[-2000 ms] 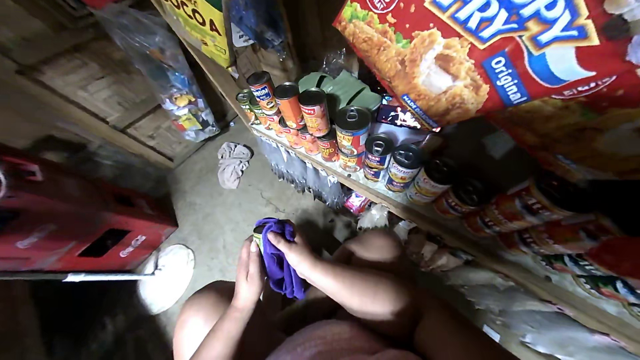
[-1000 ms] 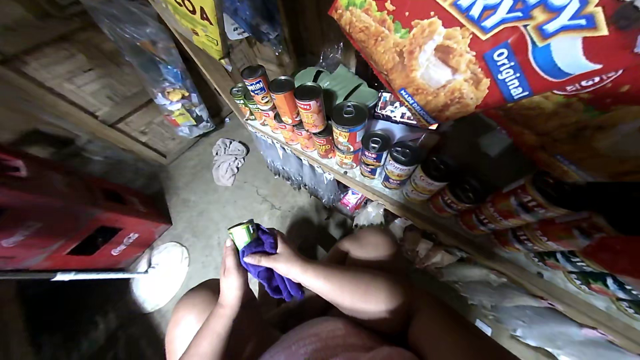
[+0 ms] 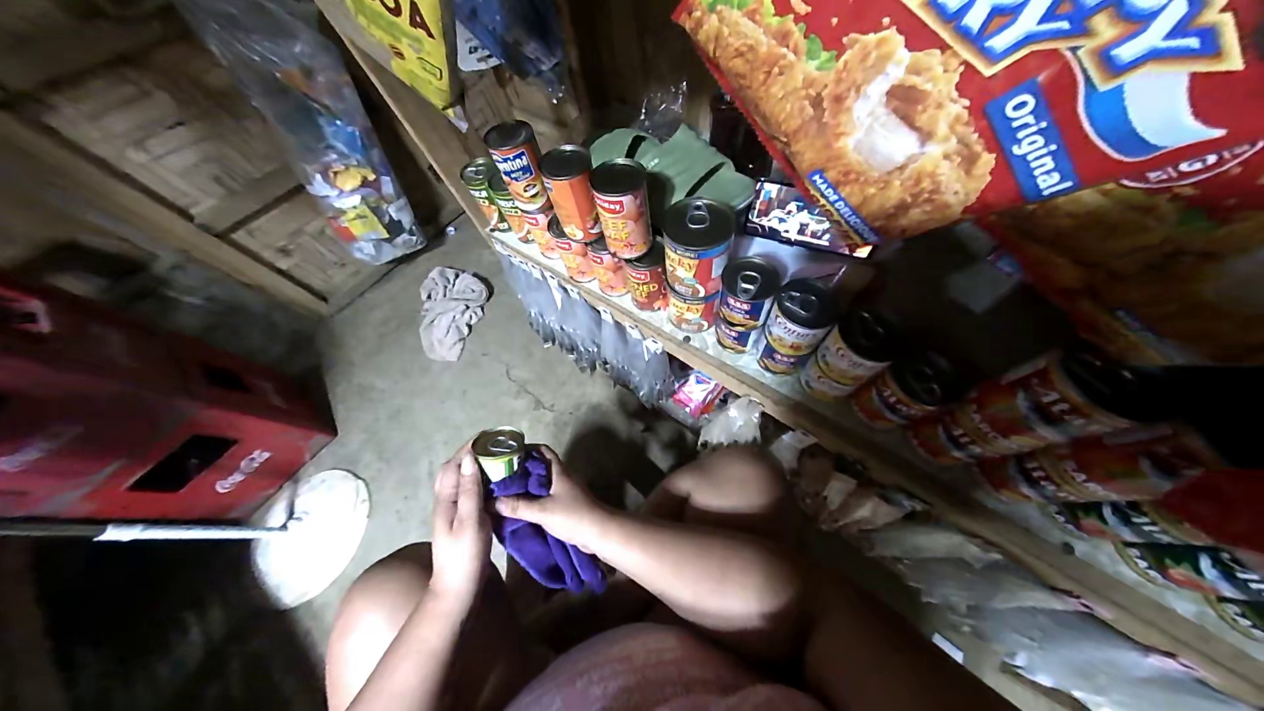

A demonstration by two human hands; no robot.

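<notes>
A small food can (image 3: 500,456) with a pull-tab lid and a green and yellow label is held between my hands, above my knees. My left hand (image 3: 462,518) lies along the can's left side, fingers pointing up. My right hand (image 3: 556,499) grips a purple cloth (image 3: 541,543), pressed against the can's lower right side. The cloth's loose end hangs below my right hand. Part of the can is hidden by the cloth and fingers.
To the right runs a wooden shelf (image 3: 731,373) with rows of stacked food cans (image 3: 620,209) and a phone (image 3: 805,217) showing a picture. Large red food packs (image 3: 889,118) hang above. At the left are red crates (image 3: 148,425) and a round white object (image 3: 314,538). A grey rag (image 3: 452,311) lies on the floor.
The can was mostly covered by cloth and hands two seconds ago; its lid and upper side now show. The purple cloth has shifted lower on the can.
</notes>
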